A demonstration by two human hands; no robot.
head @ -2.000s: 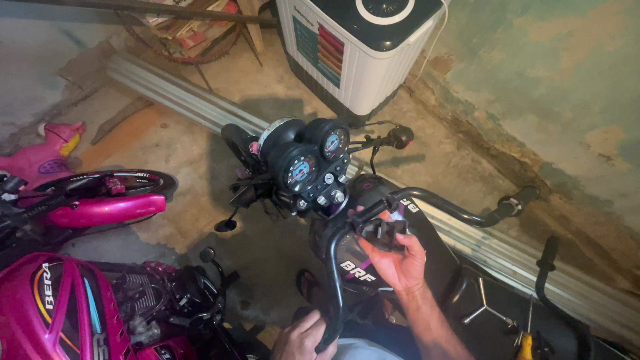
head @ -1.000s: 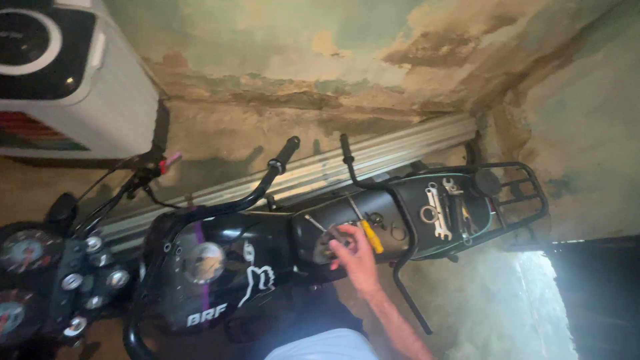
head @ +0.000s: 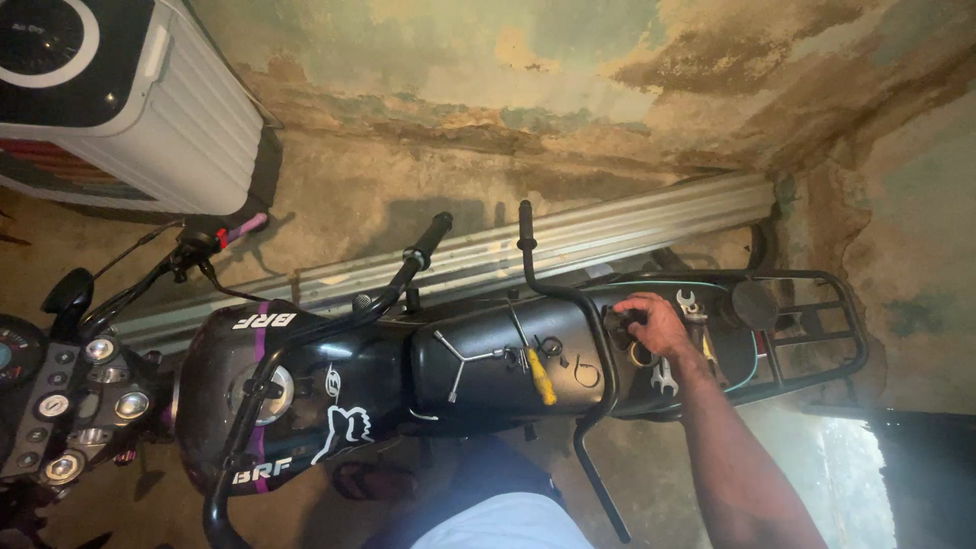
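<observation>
My right hand (head: 654,326) pinches a small dark part (head: 621,322) over the rear of the black motorcycle seat (head: 488,396). Close by it lie a roll of tape (head: 640,354) and several wrenches (head: 689,305). Farther forward on the seat rest a three-way socket wrench (head: 463,357), a screwdriver with a yellow handle (head: 541,377) and small black rings or clips (head: 550,347). One loose black handlebar (head: 587,305) crosses the seat, and another (head: 305,335) lies over the fuel tank (head: 305,396). My left hand is out of view.
The motorcycle's gauges and top clamp (head: 99,396) are at the left, with a lever (head: 248,227) sticking out. A white washing machine (head: 191,114) stands at the upper left. Long metal profiles (head: 656,213) lie along the wall. A metal rack (head: 839,305) extends behind the seat.
The view has swung far toward the motorcycle's rear. My right hand has moved from the tank area to the front of the seat, then back to the tools. My left hand, seen earlier at a handlebar, has left view.
</observation>
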